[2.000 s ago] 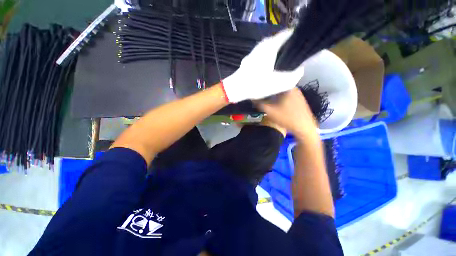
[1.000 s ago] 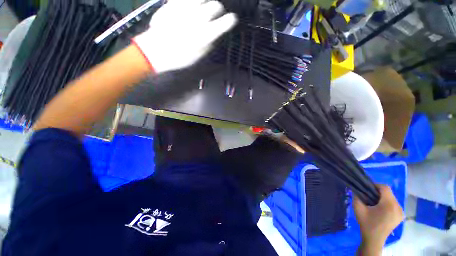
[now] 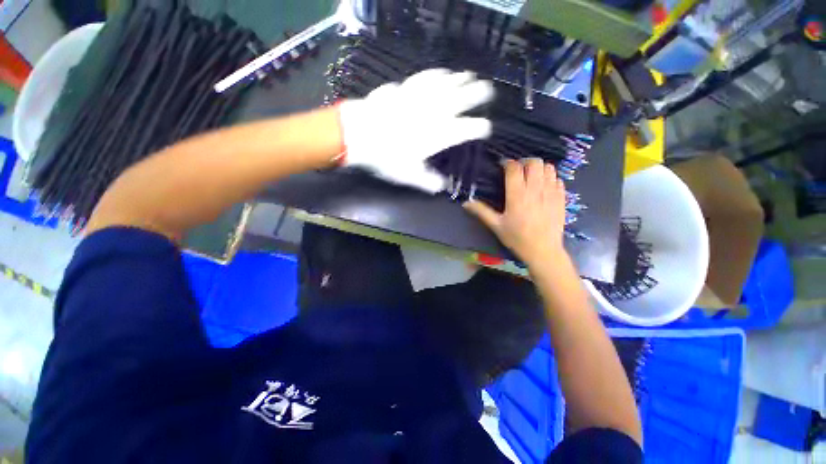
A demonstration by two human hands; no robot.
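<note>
Black cables [image 3: 534, 138] with coloured stripped tips lie in rows on the dark table [image 3: 362, 201]. My left hand [image 3: 412, 127], in a white knit glove with a red cuff, is over the cables with fingers spread, slightly blurred. My right hand [image 3: 533, 204], bare, lies on a group of black cables at the table's right part, its fingers pressed on them; I cannot tell whether it grips them. A silvery slotted bar [image 3: 276, 54] with small dark pieces along it lies slanted at the table's left back.
Many black cables [image 3: 136, 100] lie on the green surface at left, with a white tub [image 3: 56, 77] beyond. A white bucket [image 3: 675, 245] with black scrap stands right, before a cardboard box [image 3: 715, 208]. A blue tote [image 3: 688, 390] is below. Machine parts [image 3: 598, 23] are at the back.
The cable bundle my right hand held out over the tote now lies on the table under that hand. My gloved left hand has come down and right from the table's back left. The view has shifted.
</note>
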